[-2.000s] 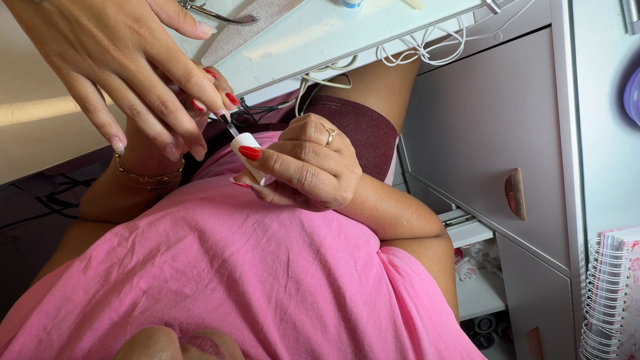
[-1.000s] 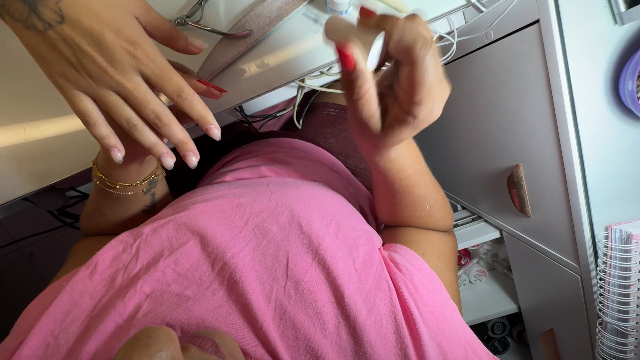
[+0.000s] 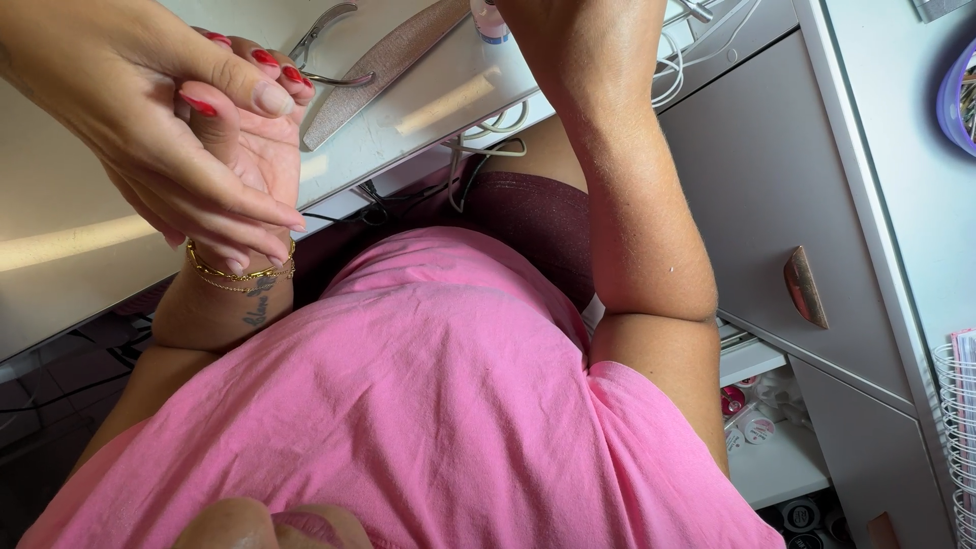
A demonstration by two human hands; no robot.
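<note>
My left hand [image 3: 259, 130], palm up with red nails and gold bracelets [image 3: 236, 271] at the wrist, lies under another person's hand [image 3: 168, 130]. That hand's thumb reaches over my fingers. Metal cuticle nippers [image 3: 309, 49] rest on the table just beyond my fingertips, beside a glittery nail file [image 3: 381, 72]. My right hand [image 3: 579, 38] is at the top edge; only its back and wrist show, and its fingers and whatever they hold are out of view. A small bottle [image 3: 489, 21] stands close to it.
The white table [image 3: 427, 114] runs diagonally, with white cables [image 3: 496, 137] at its edge. Grey drawers [image 3: 778, 168] and an open shelf [image 3: 785, 465] with small jars lie right. A purple container [image 3: 953, 99] and a spiral notebook [image 3: 953, 427] sit on the far-right surface.
My right hand, earlier at the other person's nails with a small white-capped brush, has moved up and right, away from them. More of my left palm and red nails now shows.
</note>
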